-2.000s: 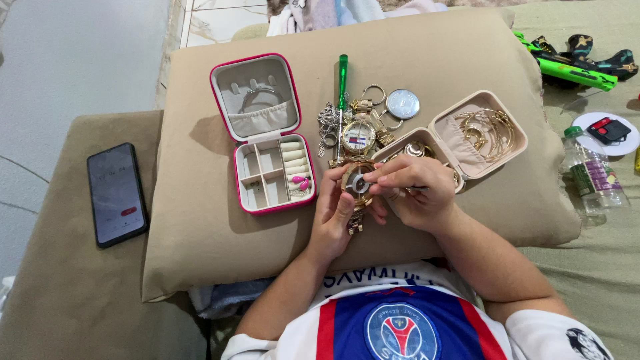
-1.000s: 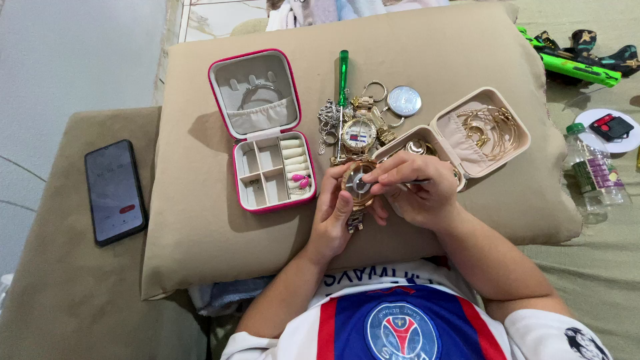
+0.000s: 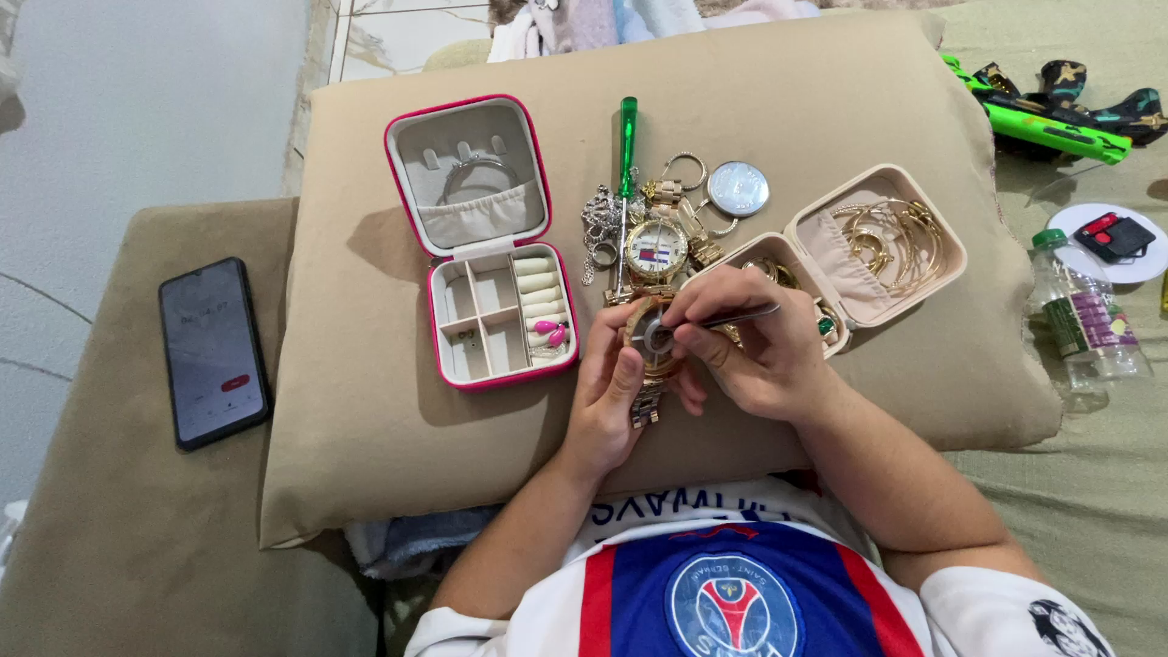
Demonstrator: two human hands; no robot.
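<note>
My left hand (image 3: 610, 388) holds a gold-coloured wristwatch (image 3: 650, 336) by its case, its metal band hanging below. In my right hand (image 3: 762, 342) is a thin metal tool, probably tweezers (image 3: 735, 316), with the fingertips at the opened watch case. What the tip touches is hidden by the fingers. Just above lies another gold watch with a white dial (image 3: 657, 250), beside a green-handled screwdriver (image 3: 628, 151), a tangled silver chain (image 3: 600, 219) and a round metal disc (image 3: 738, 189). A cream jewelry box (image 3: 954, 265) with gold bangles stands right of my hands, partly covered by my right hand.
A beige cushion (image 3: 493, 456) carries these things. On it at the left stands an open pink-edged jewelry box (image 3: 391, 151). A phone (image 3: 214, 351) lies on the brown upholstery. At the right are a plastic bottle (image 3: 1086, 310), a white plate (image 3: 1141, 270) and a green toy gun (image 3: 1058, 130).
</note>
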